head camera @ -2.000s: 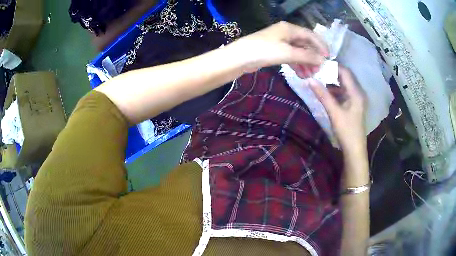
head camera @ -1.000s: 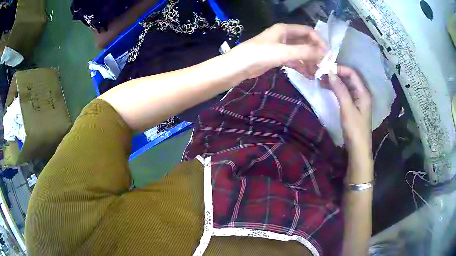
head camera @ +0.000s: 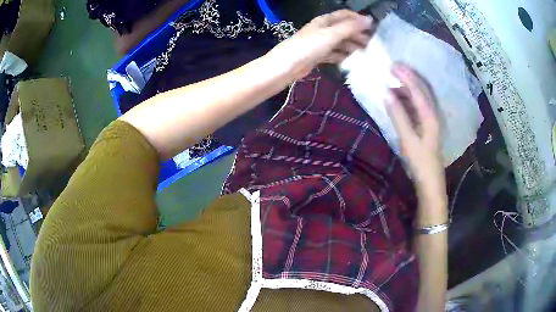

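Observation:
Thin white fabric pieces (head camera: 454, 113) lie over the apron-covered lap (head camera: 323, 201) at the upper right, with a rounded right side and a brighter layer on the left. My left hand (head camera: 332, 42) is at their upper left edge, fingers curled and slightly blurred. Whether it grips the edge cannot be told. My right hand (head camera: 417, 116), with a bracelet at the wrist, is over the middle of the white pieces, its thumb and fingers bent. Whether it pinches a layer is unclear.
A pale machine edge with printed marks (head camera: 509, 116) curves along the right. Loose threads (head camera: 505, 228) hang near it. A blue crate (head camera: 198, 169) with dark, pale-edged garments (head camera: 244, 67) stands left of the lap. A cardboard box (head camera: 52, 125) is at far left.
My left hand has moved up and left, away from my right hand. The upright white folds between the hands now lie flatter. My right fingers have moved slightly left and up.

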